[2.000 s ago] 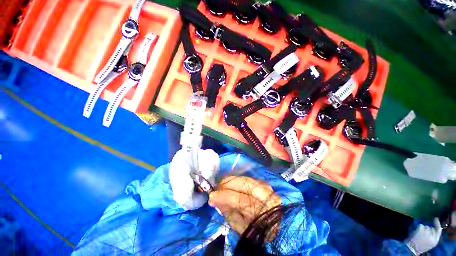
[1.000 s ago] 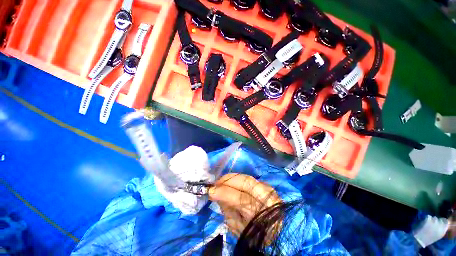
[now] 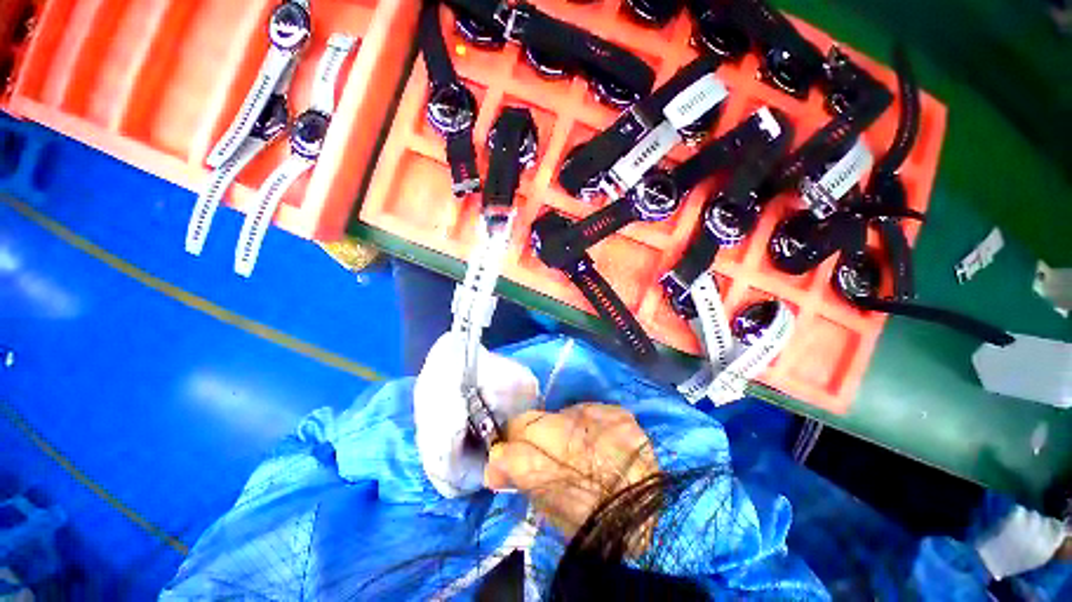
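Observation:
My left hand (image 3: 464,412), in a white glove, holds a watch with a grey strap (image 3: 480,282) over my lap at the bench edge. The strap points up, with its tip by the full tray's front edge. My right hand (image 3: 582,453), bare and partly covered by dark hair, has its fingertips at the small dark watch head (image 3: 483,423). Whether a tool or pin is between the fingers cannot be seen. The full watch tray (image 3: 406,212) holds many black-strapped watches and several grey straps.
The second watch tray (image 3: 176,82) at the left holds grey-strapped watches, with straps over its front edge. A small pale strip (image 3: 979,254) and a white flat item (image 3: 1029,370) lie on the green bench (image 3: 917,406). Another person's gloved hand (image 3: 1020,542) is at the lower right.
The grey strap swung out to the left a second ago and now points up again. Both hands stay together over the lap. The trays appear shifted slightly up in view.

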